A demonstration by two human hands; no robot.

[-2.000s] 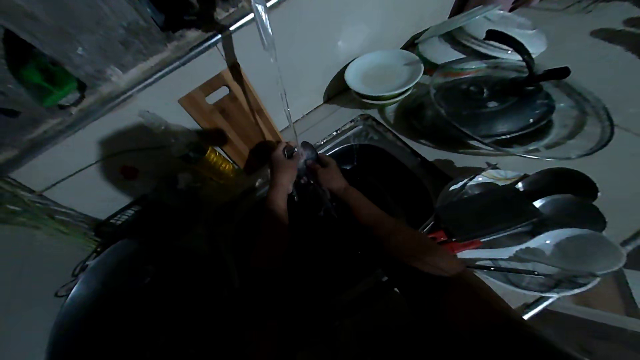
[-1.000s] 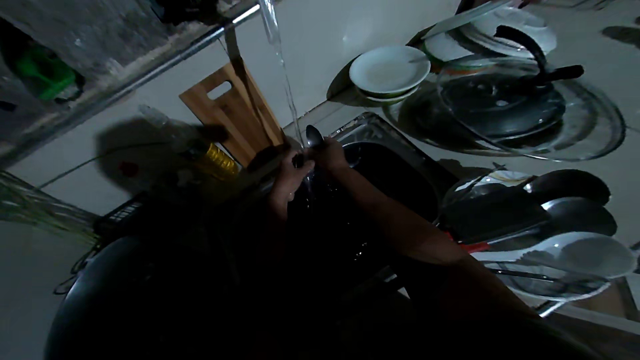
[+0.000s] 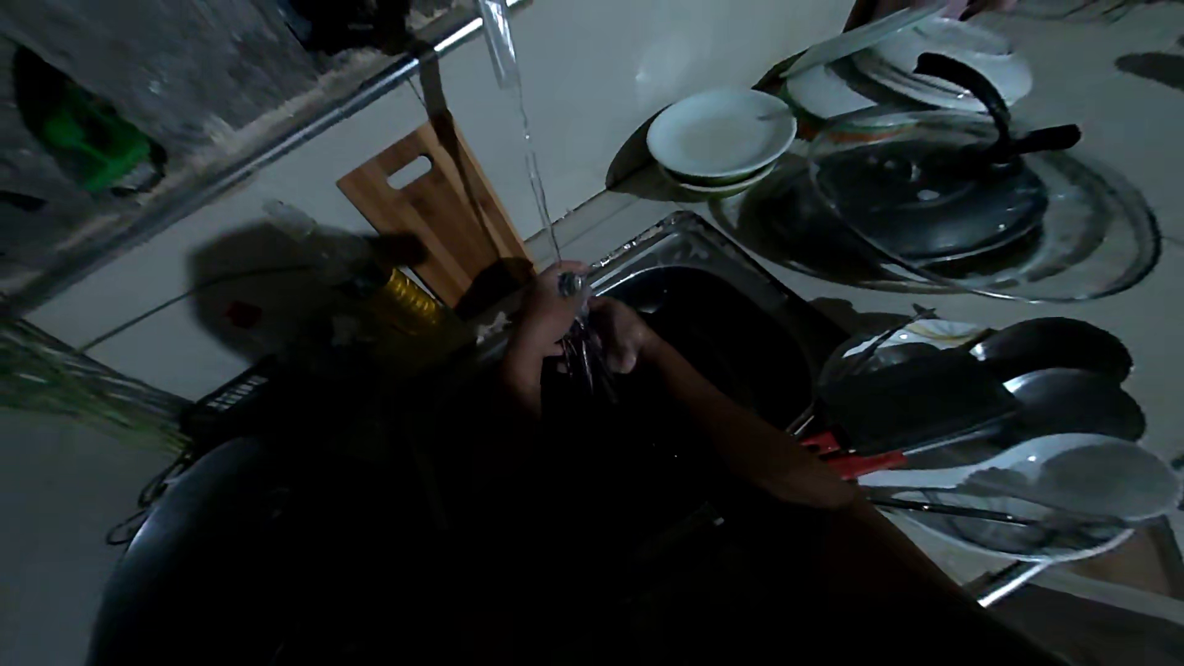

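A thin stream of water [image 3: 535, 176] runs down onto my hands over the dark basin of a metal sink [image 3: 680, 236]. My left hand [image 3: 552, 305] is closed around a piece of metal cutlery [image 3: 570, 284], its shiny end showing at the fingers. Close beside it on the right, my right hand [image 3: 620, 335] has its fingers curled by the falling water; whether it grips the cutlery too is too dark to tell.
A wooden cutting board [image 3: 435, 213] leans on the wall behind the sink. Stacked bowls [image 3: 721, 134], a glass lid [image 3: 1110, 217] and a dark pan [image 3: 934, 203] stand at the back right. Ladles and a white spoon [image 3: 1101, 476] lie at the right. A yellow bottle [image 3: 407, 310] is left.
The spoon bowl that stood up between my hands one second ago no longer shows there. My right hand has moved lower, beside the water.
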